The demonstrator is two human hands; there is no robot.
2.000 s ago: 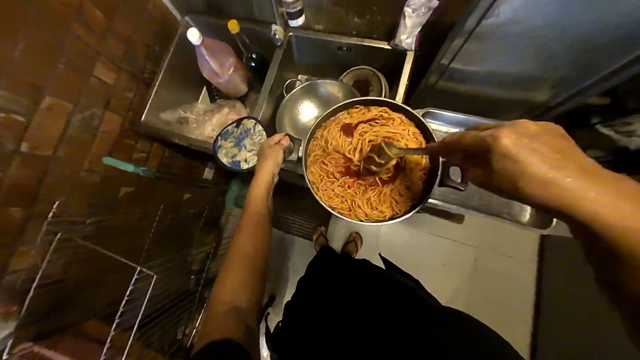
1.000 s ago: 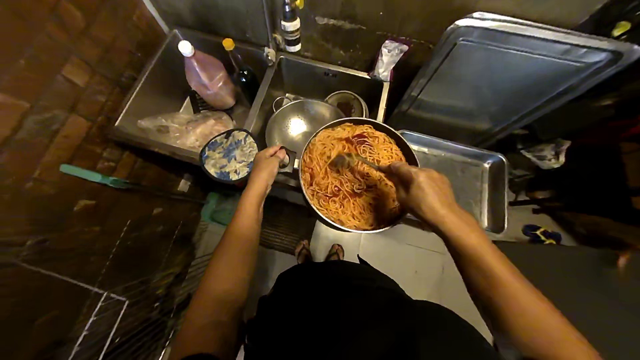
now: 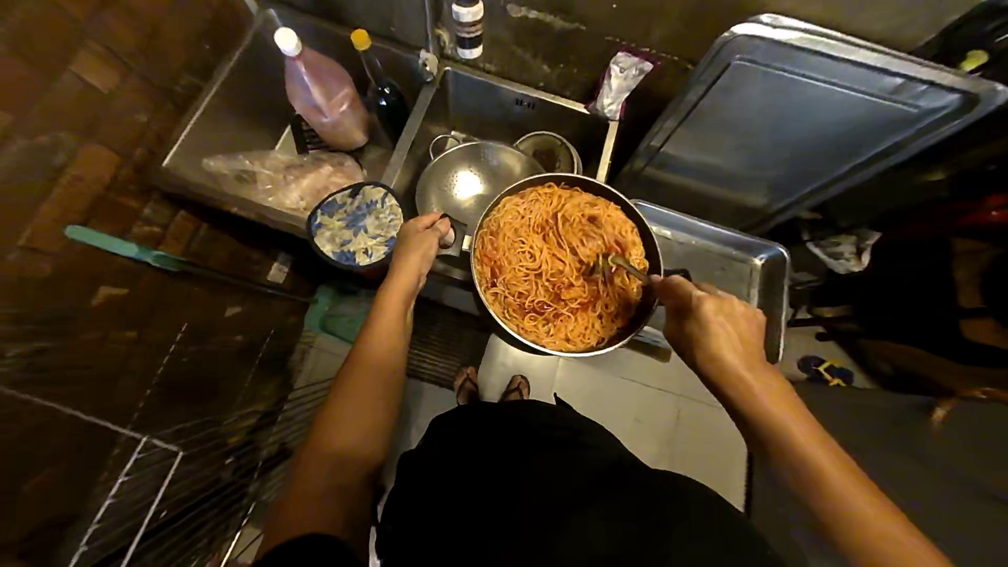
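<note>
A round dark pan (image 3: pixel 487 309) full of spaghetti in red sauce (image 3: pixel 543 260) is in front of me, over the near edge of the sink. My left hand (image 3: pixel 423 248) is closed around the handle on the pan's left side. At the right rim, my right hand (image 3: pixel 713 323) grips a metal utensil (image 3: pixel 628 268), whose head is sunk in the noodles at the right of the pan; its exact shape is hidden. Just left of my left hand is a round thing with a blue and white floral top (image 3: pixel 357 224). Behind the pan lies a metal colander (image 3: pixel 472 185).
The double sink (image 3: pixel 504 90) holds a pink plastic bottle (image 3: pixel 324 94), a dark bottle with a yellow cap (image 3: pixel 384 94) and a clear plastic bag (image 3: pixel 291 177). Right are a shallow metal tray (image 3: pixel 717 260) and a large upright tray (image 3: pixel 819 118). A wire rack (image 3: pixel 150 441) stands lower left.
The utensil's head has moved from the upper middle of the noodles to the right side of the pan. My left hand has kept its hold on the handle. The view has shifted.
</note>
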